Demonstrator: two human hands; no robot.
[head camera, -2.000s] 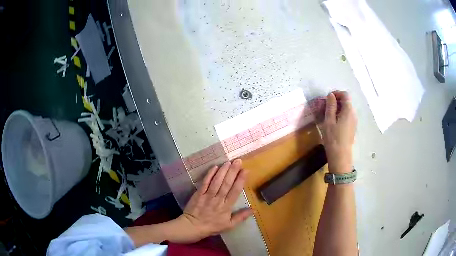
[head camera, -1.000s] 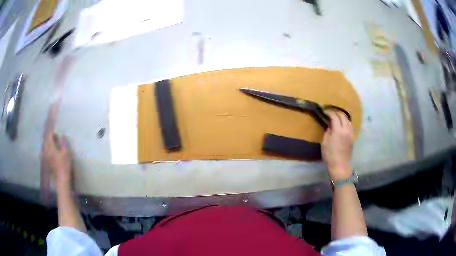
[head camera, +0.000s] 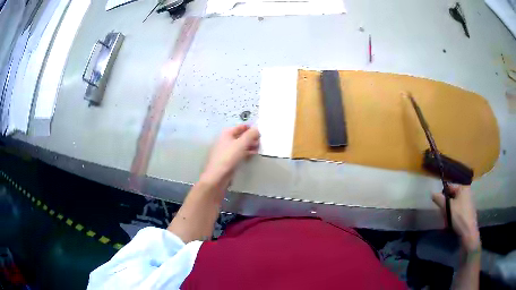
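Note:
A tan-orange card pattern (head camera: 379, 113) lies on the table, its rounded end to the right. White fabric (head camera: 277, 113) shows beyond its left end. A long dark bar (head camera: 334, 110) and a short dark bar (head camera: 450, 168) lie on the pattern. My left hand (head camera: 232, 153) is at the fabric's lower left corner, thumb and fingertips together on its edge. My right hand (head camera: 461, 212) holds the long black shears (head camera: 427, 131) by the handles, raised at the pattern's lower right, blades pointing up and left across the short bar.
A clear ruler with reddish lines (head camera: 164, 96) lies left of my left hand. A silver block with a wire handle (head camera: 104, 68) is further left. A small metal ring (head camera: 245, 115), a thin red stick (head camera: 370, 48), dark snips (head camera: 459, 18) and white fabric (head camera: 277, 7) lie beyond.
My left hand has let go of the ruler and moved right to the fabric's corner. My right hand has lifted the shears off the pattern and drawn them towards the front edge. The view has shifted.

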